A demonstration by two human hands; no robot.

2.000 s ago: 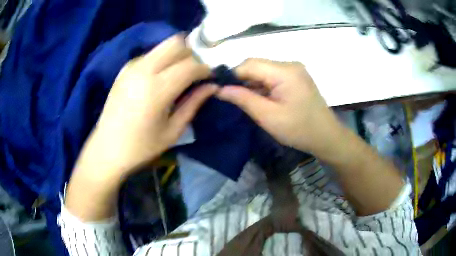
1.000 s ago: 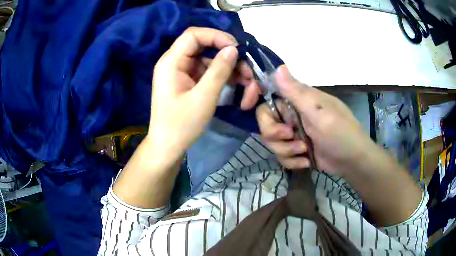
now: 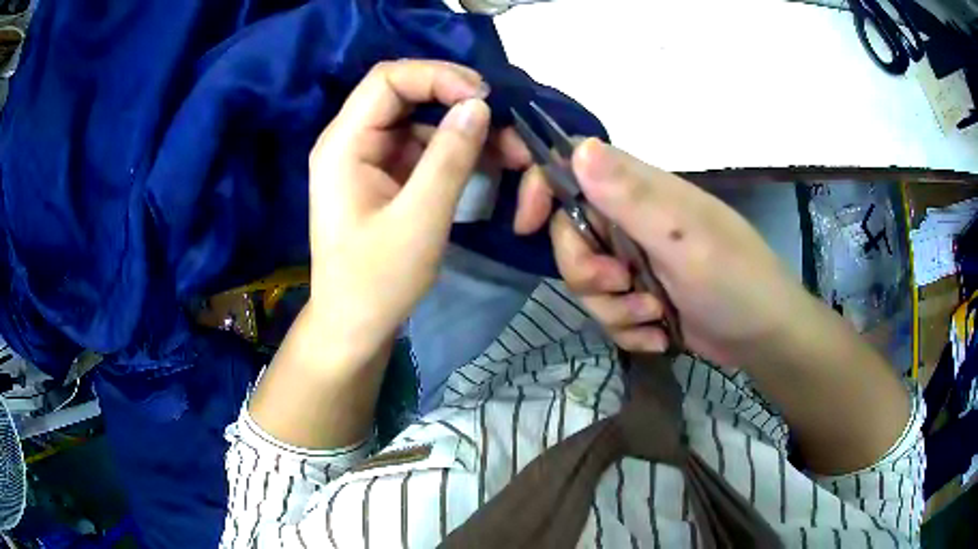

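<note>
A shiny navy blue garment [image 3: 257,161] fills the left side of the view and runs behind both hands. My left hand [image 3: 402,198] is raised at the centre, thumb and forefinger pinched together at the garment's edge; a small white tag [image 3: 476,197] shows beside its fingers. Whether a thread is between the fingertips is too small to tell. My right hand [image 3: 654,247] holds metal thread snips [image 3: 559,172], their two points slightly apart and directed up and left, close to the left fingertips.
A white table [image 3: 697,86] lies beyond the hands. Black-handled scissors [image 3: 888,38] lie at its far right. A yellow-framed trolley edge [image 3: 915,290] and a plastic-wrapped item [image 3: 855,252] are below right. A round mesh guard [image 3: 9,466] shows at lower left.
Two seconds ago both hands pinched dark cloth together. Since then, the snips have appeared in my right hand. Over the last second, both hands have shifted only slightly and the snips' points remain apart.
</note>
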